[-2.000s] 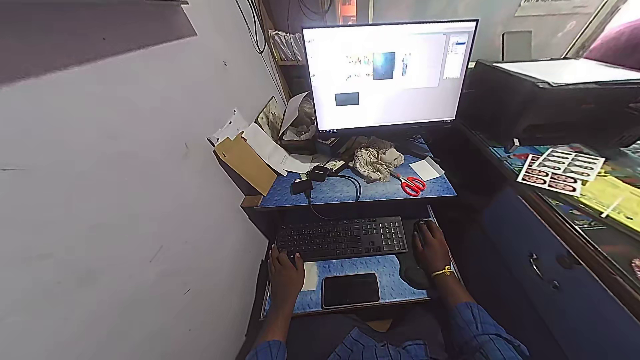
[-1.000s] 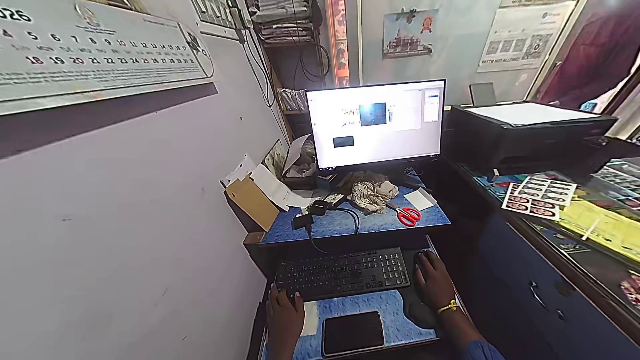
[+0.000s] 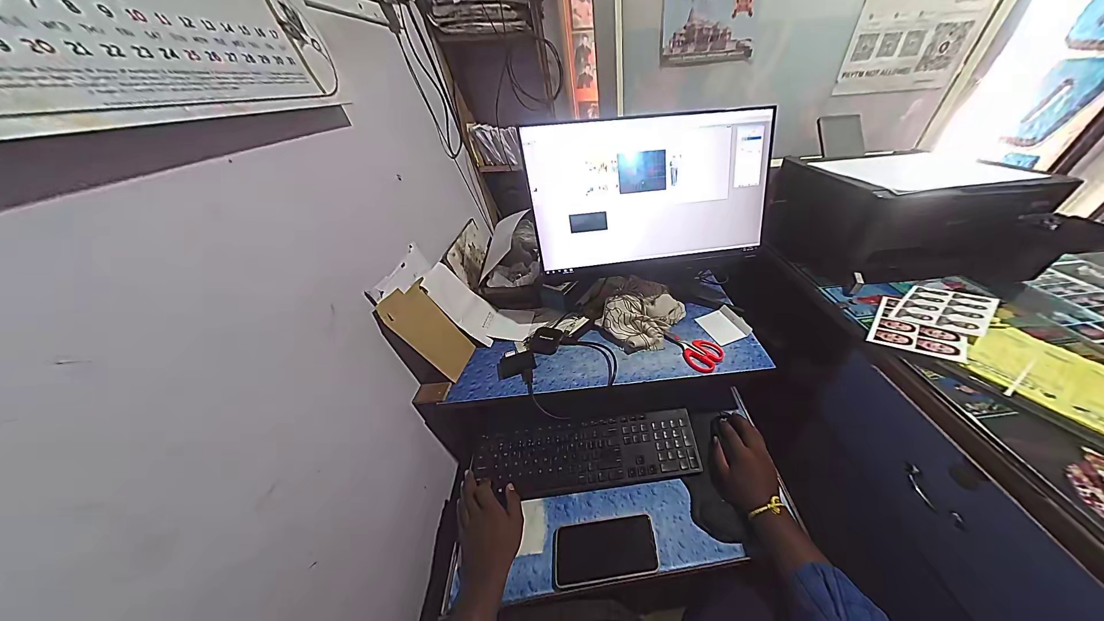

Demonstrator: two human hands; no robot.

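My left hand rests at the lower left corner of a black computer keyboard, its fingertips on or just at the edge keys. Beneath my right hand is a black computer mouse, mostly covered by the fingers, on a dark mouse pad. A smartphone with a dark screen lies flat between my hands on the blue keyboard tray. Behind, a lit monitor shows a window with small pictures and dark rectangles.
Red-handled scissors, a crumpled cloth, black adapters with cables and a white paper lie on the upper shelf. Brown cardboard leans by the left wall. Right of the monitor stand a black printer and a counter with photo prints.
The view has tilted up, bringing the wall calendar into sight. Both hands stay in about the same places, at the keyboard's left corner and on the mouse.
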